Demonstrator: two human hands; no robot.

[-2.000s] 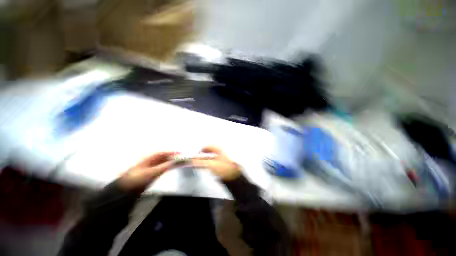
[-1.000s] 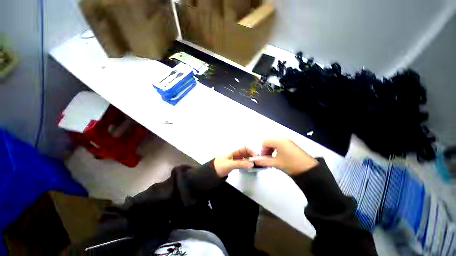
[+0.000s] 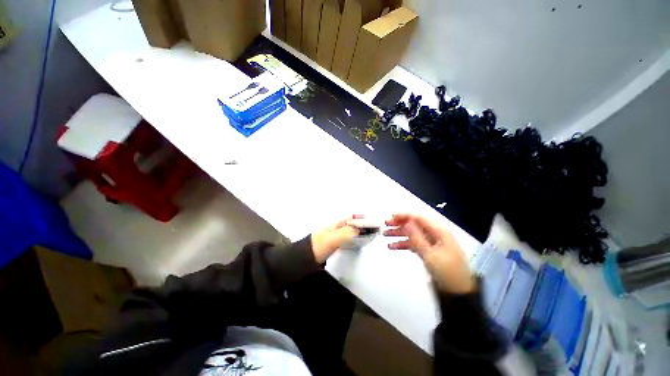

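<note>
My left hand [image 3: 335,239] holds a small packaging box [image 3: 363,233] over the bench's front edge. The box looks whitish with a dark opening or dark content at its end; it is blurred, so its inside cannot be told. My right hand [image 3: 433,250] is just right of the box with fingers apart, and no object shows in it. A short stack of blue-and-white retail boxes [image 3: 253,105] lies mid-bench, its top face showing a dark cable picture.
A black cable pile [image 3: 514,165] lies against the wall on a black mat [image 3: 323,117]. Brown cartons [image 3: 345,44] stand behind. Flat blue-and-white box blanks [image 3: 540,297] stand at right. A red-legged stool [image 3: 128,158], blue crate [image 3: 33,217] and large carton [image 3: 70,290] are at left.
The view has turned left and steadied. One second ago both hands were together on the small item; now my right hand has opened and moved slightly away from it.
</note>
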